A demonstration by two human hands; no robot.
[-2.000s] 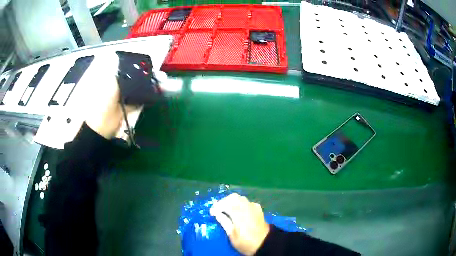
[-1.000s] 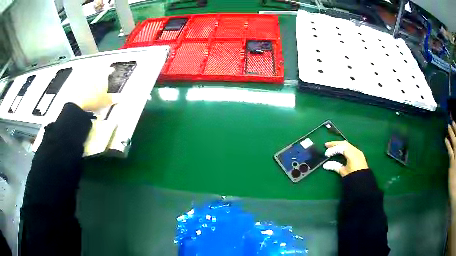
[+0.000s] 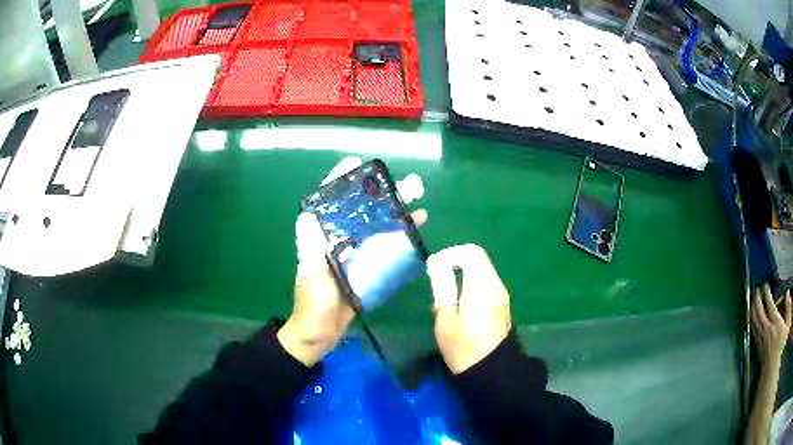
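My left hand (image 3: 323, 291), with white finger cots, holds a dark phone housing (image 3: 358, 217) by its sides over the belt. The housing is tilted, its camera corner at the top. Blue shiny area and speckled parts show inside, and a pale blurred glare or film covers its lower part. My right hand (image 3: 469, 304) is beside the housing's lower right edge, fingers bent together. Whether it pinches anything is unclear. A thin dark strip shows below the housing. A crinkled blue film pile (image 3: 348, 408) lies at the near edge, partly hidden by my sleeves.
A white fixture plate (image 3: 178, 109) with dark housings stands at left. A red tray (image 3: 317, 74) and a white perforated stack (image 3: 565, 74) are at the back. Another housing (image 3: 596, 209) lies on the green belt (image 3: 522, 217) at right. Another person's hand (image 3: 769, 326) is at far right.
My left hand has left the fixture plate and now holds a housing at centre. My right hand has moved left, beside it. The view has shifted right. Only one loose housing shows on the belt.
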